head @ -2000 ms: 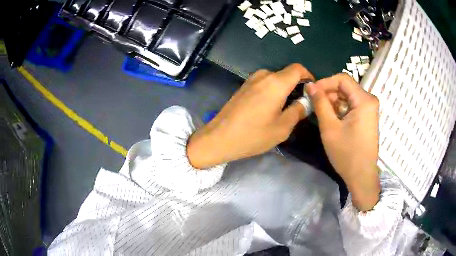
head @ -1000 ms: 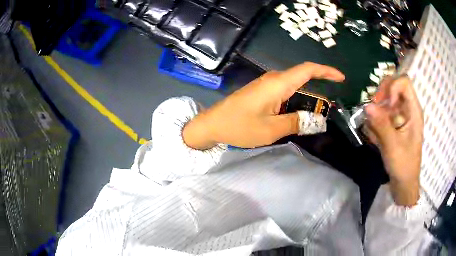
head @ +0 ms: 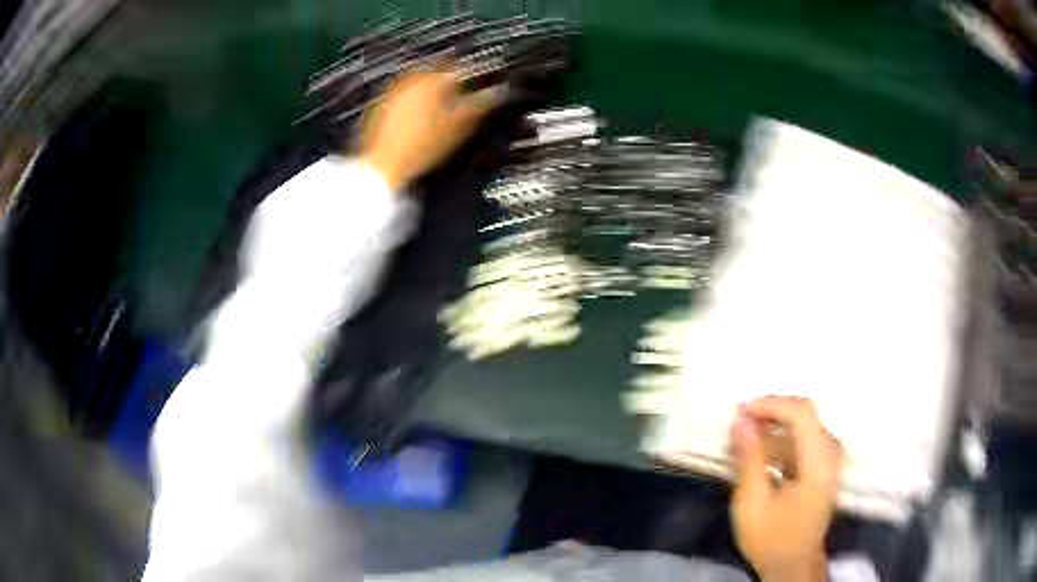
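Note:
The frame is strongly blurred. My left hand (head: 426,119) is stretched out to the back left, over a dark, streaked heap or tray (head: 500,51); I cannot tell if it holds anything. My right hand (head: 787,483) is over the near edge of the white parts tray (head: 847,307), thumb and fingertips close together. Whether a part is between them cannot be made out. The black unit housing is not visible.
Cream-white pads (head: 517,307) lie in a loose pile mid-bench, with more pads (head: 660,364) beside the white tray. Shiny metal parts (head: 648,188) are heaped behind them on the green mat (head: 682,57). A blue crate (head: 415,472) is below the bench.
The view has swung up and over the bench. My left hand has left the unit and reached far to the back left. My right hand is now at the white tray's near edge.

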